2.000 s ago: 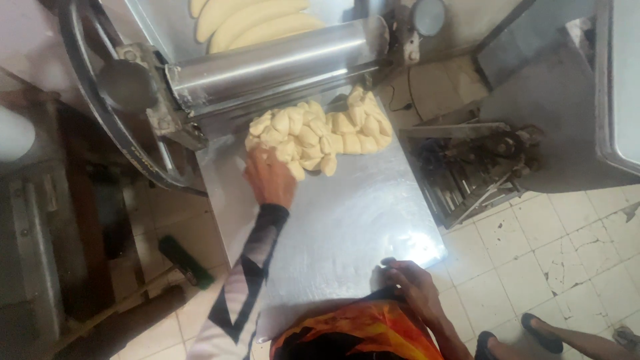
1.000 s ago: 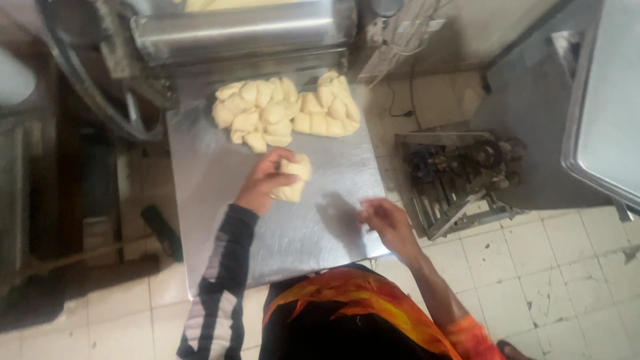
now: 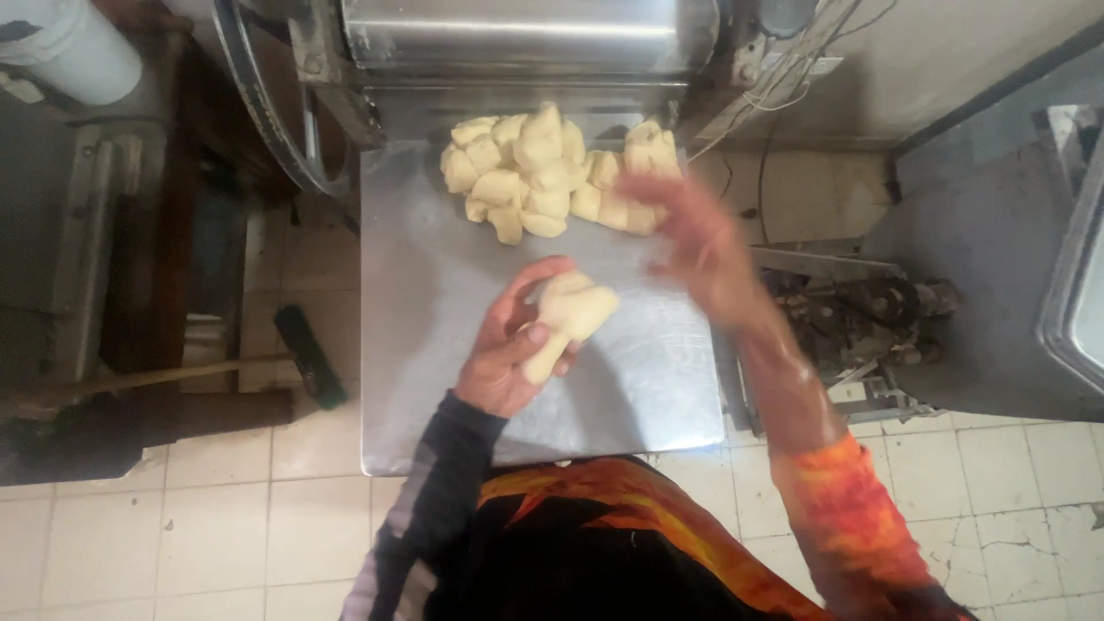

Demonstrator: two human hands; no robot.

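My left hand (image 3: 509,345) holds a piece of pale dough (image 3: 573,315) above the metal table (image 3: 483,431), its fingers curled around the piece. My right hand (image 3: 690,233), blurred, is over the right part of the dough pile, close to several joined dough pieces (image 3: 612,211); whether it touches them is unclear, and no dough shows in it. A larger heap of cut dough chunks (image 3: 517,177) lies to the left of it, in front of the steel roller (image 3: 526,34) of a dough sheeter.
A large wheel (image 3: 267,103) stands left of the roller. Dark machinery (image 3: 871,302) sits on a low metal frame right of the table. A green-headed broom (image 3: 310,358) lies at the left over floor tiles. A white bucket (image 3: 78,52) is at the upper left.
My left hand was at the pile two seconds ago and now holds dough in front of it. My right hand has moved from the table's near right side forward to the pile. The view has turned.
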